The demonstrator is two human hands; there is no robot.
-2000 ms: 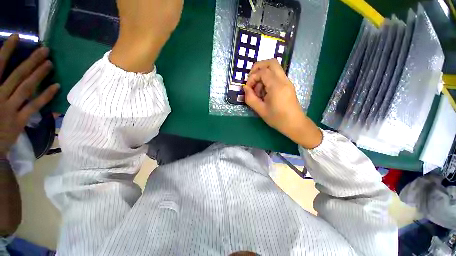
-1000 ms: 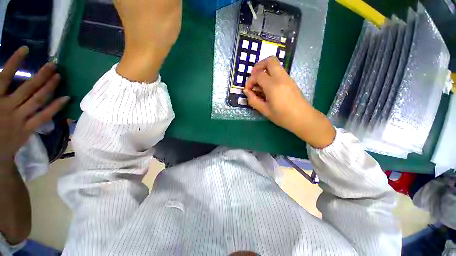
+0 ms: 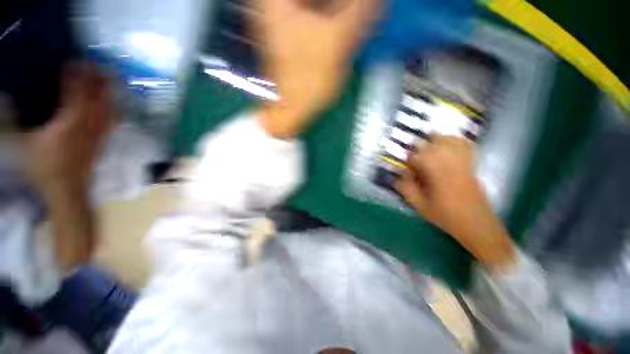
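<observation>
The picture is strongly blurred. The opened device (image 3: pixel 461 69), a black tray with white squares and a yellow strip, lies on a bubble bag (image 3: pixel 519 90). My right hand (image 3: pixel 442 176) is over its lower part with the fingers curled; whether it pinches anything cannot be told. My left hand (image 3: pixel 321 31) reaches to the top edge, where its fingers are blurred and cut off. Blue film (image 3: pixel 421 28) shows right beside my left hand, above the device; whether the hand holds it cannot be told.
A dark panel (image 3: pixel 231 45) lies left of my left wrist on the green mat (image 3: pixel 321 162). Another person's hand (image 3: pixel 83 117) is at the far left near a shiny sheet (image 3: pixel 141 34). Yellow tape (image 3: pixel 566 41) runs at upper right. Blurred grey bubble bags (image 3: pixel 587 200) stand at right.
The view has swung, so the device and both hands appear further right and lower. More blue film shows beside my left hand. My right hand stays over the device's lower part.
</observation>
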